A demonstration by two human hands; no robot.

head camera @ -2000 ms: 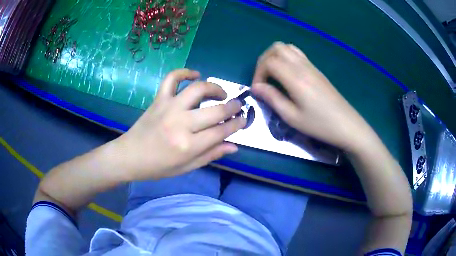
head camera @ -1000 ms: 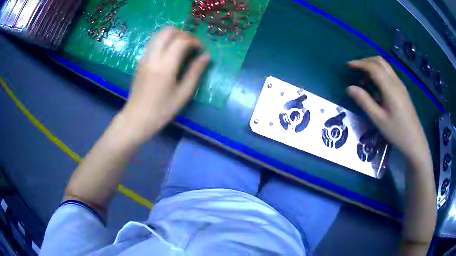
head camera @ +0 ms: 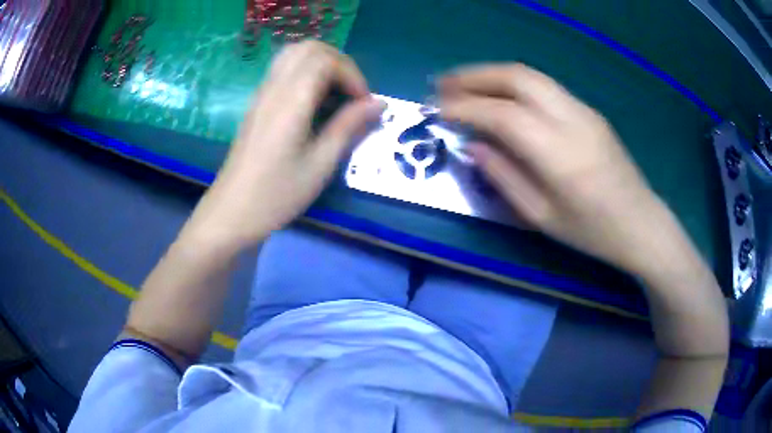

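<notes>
A shiny silver fixture plate (head camera: 370, 173) lies on the dark green surface in front of me, white with glare. One round cutout with curved slots shows; my right hand covers the plate's right part. My left hand (head camera: 292, 139) is over the plate's left end, thumb and index finger close together near its upper edge; whether a small part is between them is hidden. My right hand (head camera: 542, 148) is blurred, fingers bent above the plate; its fingertips show no clear part. Reddish ring parts (head camera: 286, 19) lie heaped on the green mat (head camera: 199, 51).
A smaller, browner heap (head camera: 125, 52) lies at the mat's far left. A pinkish ribbed stack (head camera: 42, 51) stands at the left edge. Another three-circle fixture (head camera: 738, 211) lies at the right, beside a glossy clear tray (head camera: 762, 313). A blue line (head camera: 372, 230) edges the near side.
Since one second ago, my left hand has moved from the mat to the plate's left end. My right hand has come back over the plate's right part. The view has shifted.
</notes>
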